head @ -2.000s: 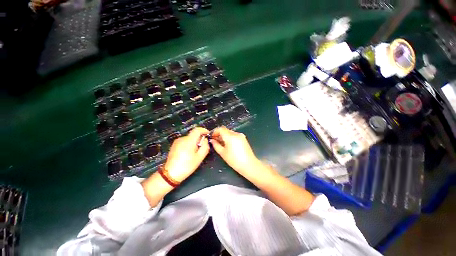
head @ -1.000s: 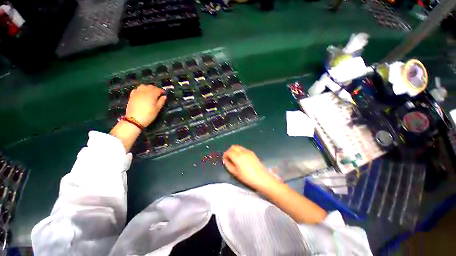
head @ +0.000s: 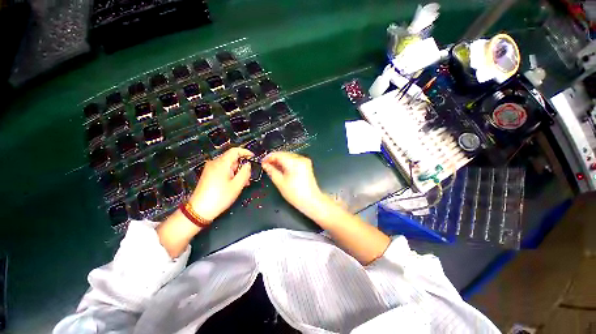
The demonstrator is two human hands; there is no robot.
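A clear blister tray [head: 189, 153] full of black modules lies on the green mat, some modules showing a pale strip. My left hand [head: 225, 182], with a red-brown wrist band, holds a small black module [head: 253, 166] at the tray's front edge. My right hand [head: 292, 176] meets it there, its thumb and finger pinched at the module; whether it holds a small part is hidden. A loose pile of tiny dark-red components [head: 253, 197] lies just below my hands.
At right are a white ribbed rack [head: 418, 140], a paper slip [head: 363, 137], spare red bits [head: 353, 90], a tape roll [head: 505, 54], a fan [head: 509, 116] and an empty clear tray [head: 487, 205] over a blue bin [head: 418, 226]. A black tray stack [head: 150, 19] stands at the back.
My left hand has come back from over the tray to meet my right hand, now with a module between them. The right hand has risen slightly from beside the red pile. The view has shifted.
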